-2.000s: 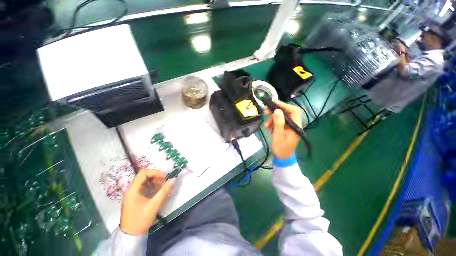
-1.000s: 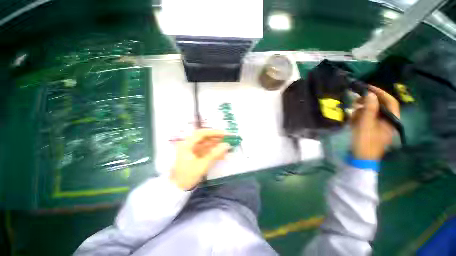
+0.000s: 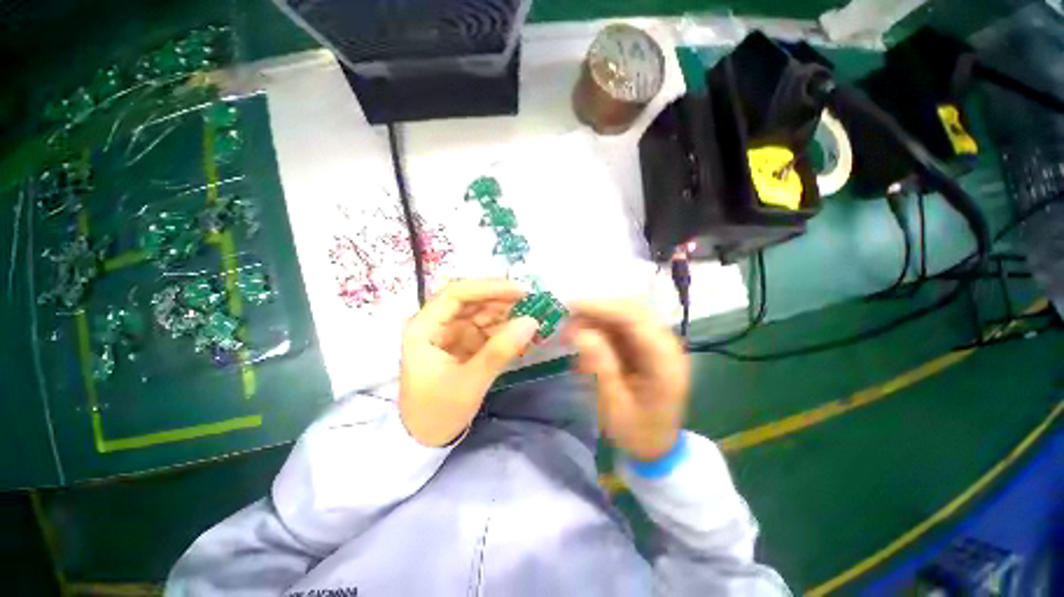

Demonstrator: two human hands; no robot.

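Note:
My left hand [image 3: 461, 356] holds a small green circuit board [image 3: 541, 314] between thumb and fingers, raised in front of the white sheet. My right hand [image 3: 630, 367], with the blue wrist band [image 3: 656, 458], is blurred just right of the board; its fingers are near the board's right edge, and whether they touch or hold anything cannot be told. More green boards [image 3: 502, 218] lie in a column beyond the left hand. Thin red and dark lead wires [image 3: 379, 259] lie scattered left of them. The soldering iron is in its holder [image 3: 805, 88] at the right, its thick cord trailing away.
A black soldering station [image 3: 700, 175] with a yellow sponge [image 3: 775, 177] stands at right, a round tin [image 3: 620, 79] beside it. The fume extractor [image 3: 432, 58] is at the far edge. A black cable [image 3: 408, 210] crosses the sheet. Board batches [image 3: 175, 233] lie at left.
My right hand has left the iron at the station and moved left beside the board. My left hand still holds the board. The view has shifted, showing more of the left mat than two seconds ago.

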